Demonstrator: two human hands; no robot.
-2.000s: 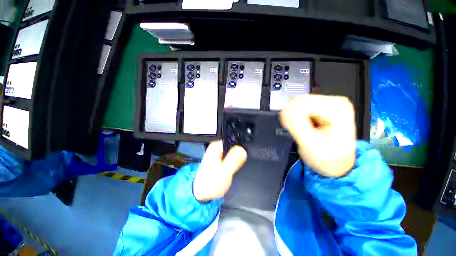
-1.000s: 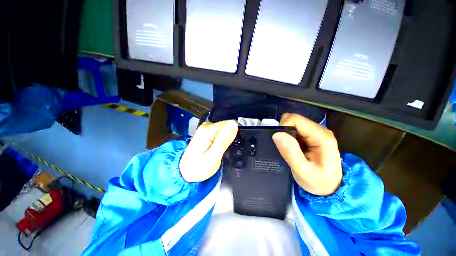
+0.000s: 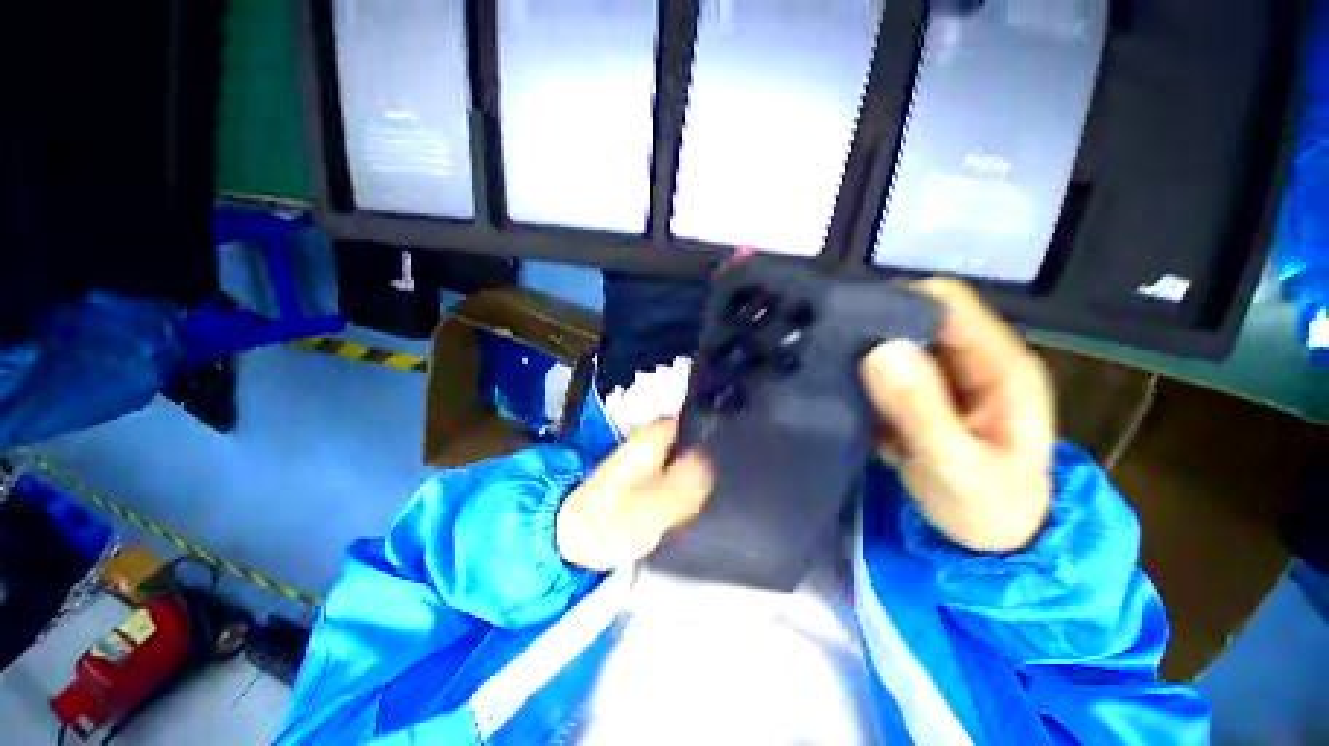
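A dark covered smartphone (image 3: 780, 437) is held over the lap, slightly blurred, its camera rings at the upper left and tilted a little to the right. A small red mark shows at its top left corner. My left hand (image 3: 634, 503) grips its lower left edge with the thumb on the back. My right hand (image 3: 969, 423) holds its upper right edge, thumb on or near the back. The black phone tray (image 3: 583, 251) lies beyond, with several covered silver-looking phones (image 3: 773, 124) in its slots. The rightmost slot holds only a small white piece.
A cardboard box (image 3: 474, 386) stands below the tray at left, with brown cardboard (image 3: 1210, 481) at right. A red fire extinguisher (image 3: 131, 663) is on the floor at lower left. Another person's blue sleeve (image 3: 88, 357) shows at the left edge. Blue film (image 3: 1312, 219) lies right of the tray.
The phone has risen towards the tray's front edge and tilted clockwise. My left hand has moved from its upper corner down to its lower left side. My right hand has shifted right with the phone.
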